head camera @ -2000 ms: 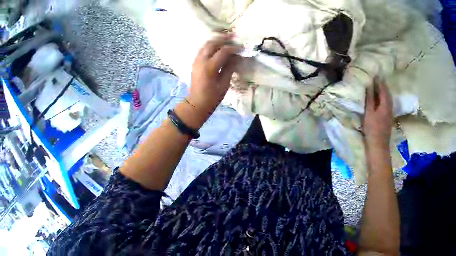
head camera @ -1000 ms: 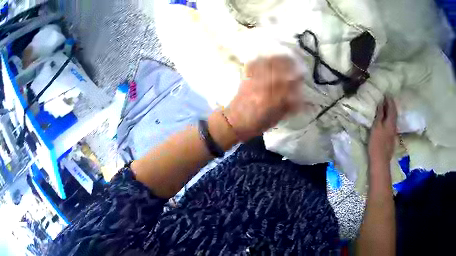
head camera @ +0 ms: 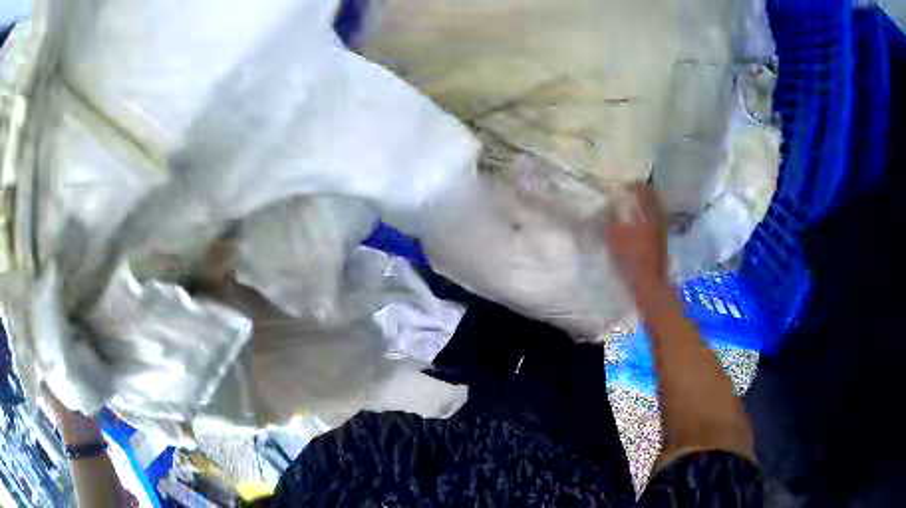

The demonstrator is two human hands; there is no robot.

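Observation:
A bulky cream garment point(head camera: 556, 228) with whitish inner cloth fills the upper and left parts of the view, blurred in places. My left hand point(head camera: 68, 409) is at the far lower left, above a dark wristband. Its fingers are hidden in the raised left end of the garment, which hangs over it. My right hand point(head camera: 638, 233) is right of centre, its fingers closed on the cream cloth. The black cord and the dark patch do not show.
A blue lattice basket point(head camera: 795, 198) curves along the right side, with cream cloth against its inside. Pale cloth point(head camera: 412, 317) lies behind the garment near my lap. Speckled floor point(head camera: 631, 427) shows below my right forearm. A blue-edged station stands at the lower left.
My left hand has moved far left and down, and the cream garment is spread and raised across the left. My right hand has shifted left. More of the blue basket shows.

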